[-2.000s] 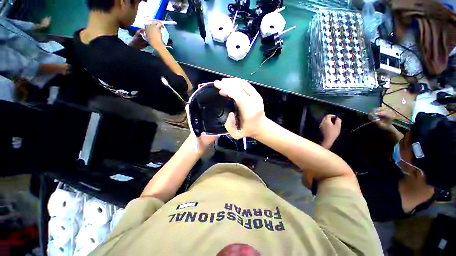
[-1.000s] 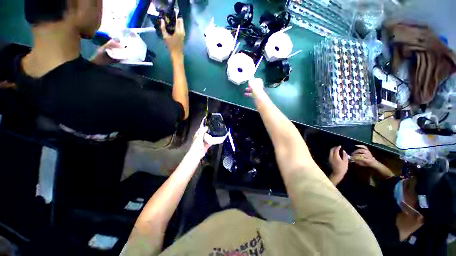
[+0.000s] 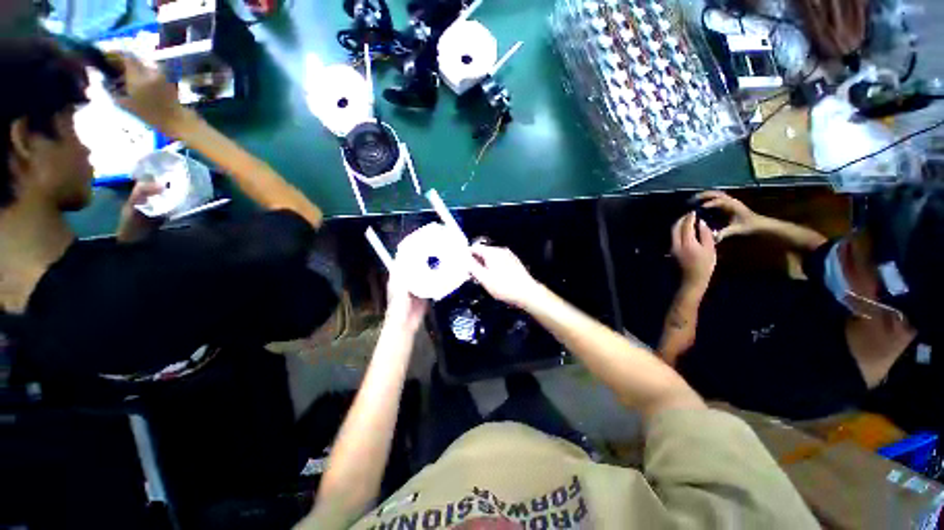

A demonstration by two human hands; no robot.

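A white housing shell (image 3: 434,261) with a small central hole and two thin arms pointing up is held in front of me, closed side up. My left hand (image 3: 405,300) grips it from below at its left rim, with the fingers partly hidden. My right hand (image 3: 501,273) touches its right edge. A part-assembled unit (image 3: 375,152) with a white rim and black round centre lies at the bench's front edge, its arms pointing towards me. It touches a white housing (image 3: 341,99) behind it. Another white housing (image 3: 467,54) lies farther right.
A crate of glossy black parts (image 3: 503,350) is below the bench edge. Clear blister trays (image 3: 647,88) and black cabled parts (image 3: 412,78) lie on the green bench (image 3: 538,145). A coworker at left (image 3: 176,280) holds a white housing; a coworker at right (image 3: 766,321) handles a small black part.
The unit with the black centre now lies on the bench. My right hand has come back from the bench, and both hands are on a white housing with its closed side up. The view has shifted.
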